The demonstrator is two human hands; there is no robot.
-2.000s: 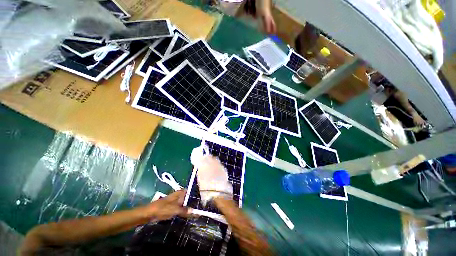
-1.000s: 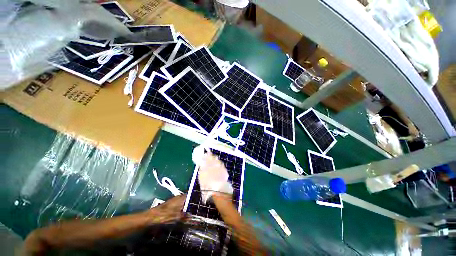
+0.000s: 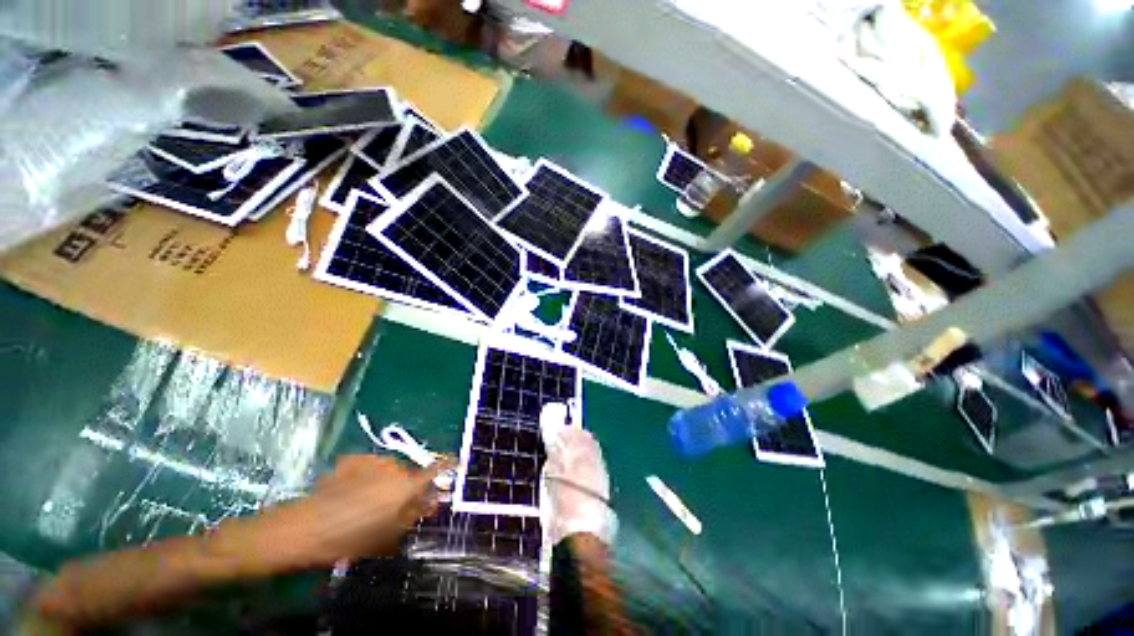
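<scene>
A small solar panel [image 3: 510, 429] with pale grid lines and a white border lies in front of me, overlapping a film-covered panel [image 3: 479, 537] nearer to me. My right hand [image 3: 578, 482], in a white glove, grips its right edge, with a fingertip over the border. My bare left hand [image 3: 373, 497] is at its lower left, fingertips at a white cable [image 3: 401, 440]; whether they pinch the cable is unclear. Both forearms are partly cut off or blurred at the bottom.
A pile of panels [image 3: 450, 246] with white cables lies beyond, partly on a cardboard sheet [image 3: 187, 292]. Clear plastic sleeves [image 3: 205, 422] lie at left. A blue-tinted bottle [image 3: 734, 420] lies by the grey shelf post [image 3: 945, 317]. A thin pale strip [image 3: 674, 503] lies at right.
My gloved hand has moved from the panel's face to its right edge. My left hand has shifted left, off the panel's edge to the cable. The view has turned, and the person's hand at the top is gone.
</scene>
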